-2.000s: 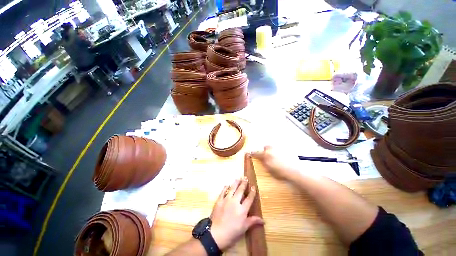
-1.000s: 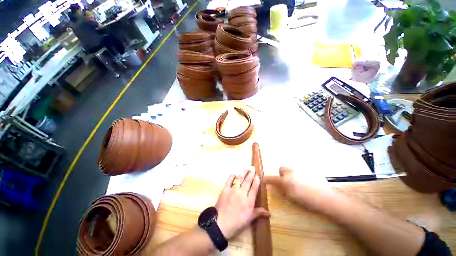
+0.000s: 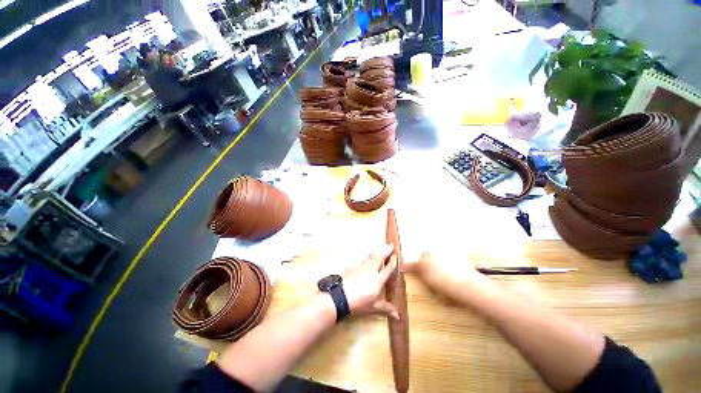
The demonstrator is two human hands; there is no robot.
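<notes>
A brown leather strap [image 3: 397, 326] lies lengthwise in front of me, its tapered far end pointing away. My left hand [image 3: 375, 282], with a black watch on the wrist, is at the strap's left side, fingers and thumb on it around its middle. My right hand [image 3: 429, 270] is blurred at the strap's right side, level with my left fingertips; whether its fingers grip the strap cannot be told. A single curled strap [image 3: 367, 203] stands beyond the strap's far end.
Strap coils [image 3: 252, 211] and an open coil [image 3: 223, 299] are at left. Strap stacks stand at the far end [image 3: 371, 138] and right [image 3: 615, 192]. A calculator [image 3: 469, 163], a strap ring [image 3: 529, 184], a pen-like tool [image 3: 523, 270], dark blue crumpled material [image 3: 658, 257] and a plant [image 3: 596, 73] are at right.
The view has shifted, showing more of the near table. My left hand, earlier laid flat across the strap, is now at its left side with thumb and fingers spread along it. My right hand stays at the right side.
</notes>
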